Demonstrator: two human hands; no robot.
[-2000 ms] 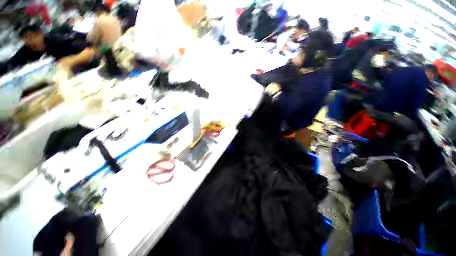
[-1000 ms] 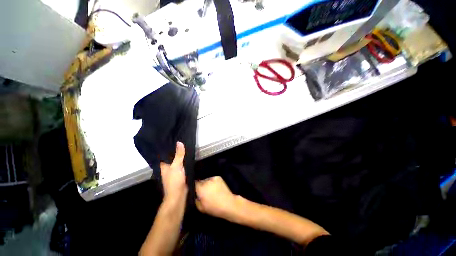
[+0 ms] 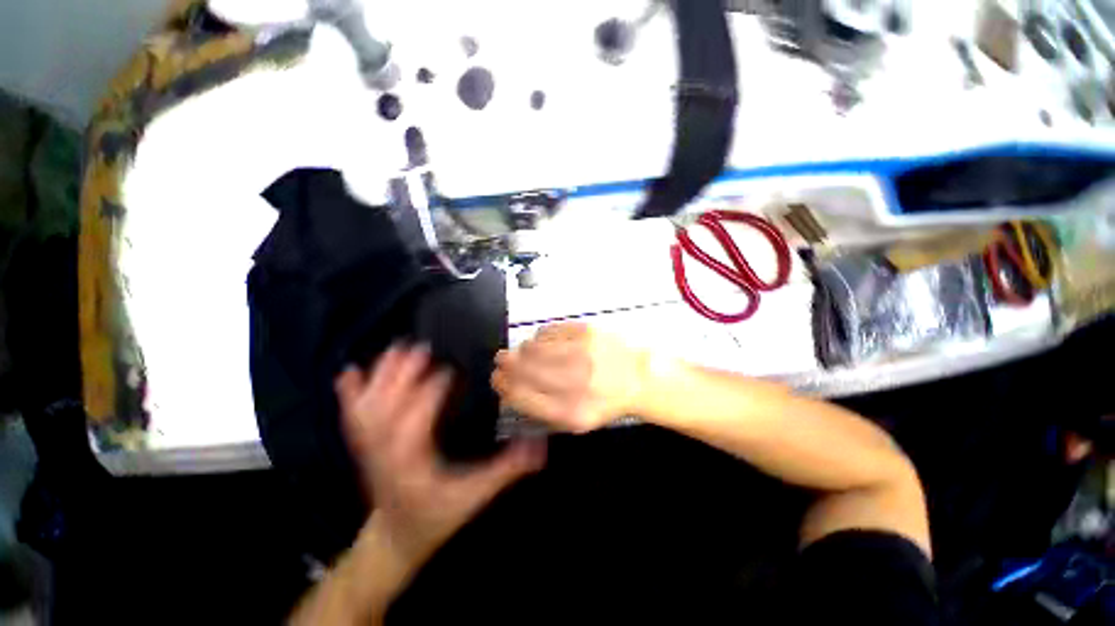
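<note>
The black fabric garment piece (image 3: 330, 281) lies on the white table left of the needle, its right edge near the presser foot (image 3: 526, 239). My left hand (image 3: 416, 428) is over the cloth with fingers spread, slightly blurred. My right hand (image 3: 569, 377) is curled at the cloth's right edge, fingertips on the fabric below the presser foot. The sewing machine head (image 3: 563, 98) stands above, with a curved shiny guard (image 3: 422, 220) at its left end.
Red-handled scissors (image 3: 731, 265) lie right of the needle. Further right are a small brown piece (image 3: 806, 223), a clear plastic bag (image 3: 917, 306) and second scissors (image 3: 1019, 259). A black strap (image 3: 702, 104) hangs over the head. Worn yellow tape (image 3: 98, 269) edges the table's left side.
The view has moved closer and levelled. The cloth now spreads wider left of the needle. My left hand has opened over it, and my right hand has moved up towards the presser foot.
</note>
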